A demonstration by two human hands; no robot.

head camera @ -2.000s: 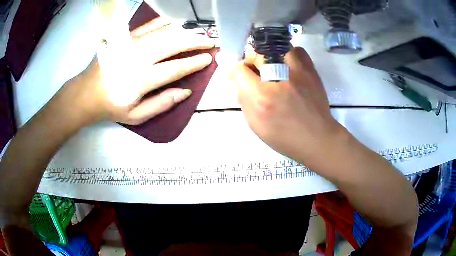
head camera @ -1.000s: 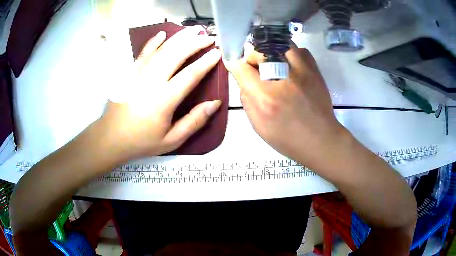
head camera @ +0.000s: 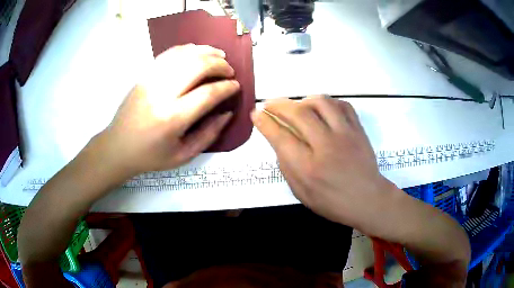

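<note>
A maroon patch pocket piece (head camera: 194,35) lies flat on the white machine table, its rounded end towards me. The presser foot (head camera: 242,27) is at its upper right corner, partly blurred. My left hand (head camera: 174,107) rests on the piece with bent fingers; it hides much of the lower left of the cloth. My right hand (head camera: 321,146) is at the piece's lower right edge, thumb and index fingertips close together near the edge. Whether the fingertips pinch the cloth cannot be told.
The tension dial (head camera: 296,34) hangs above my right hand. A dark panel (head camera: 456,28) is upper right, with a green-handled tool (head camera: 465,88) below it. Maroon pieces (head camera: 34,34) lie far left. A printed ruler (head camera: 208,178) runs along the front edge. Plastic baskets (head camera: 431,194) are below.
My right hand has moved down from beside the needle area to the piece's lower right edge. My left hand's fingers have drawn back and bent. The whole view has shifted, the machine head showing less.
</note>
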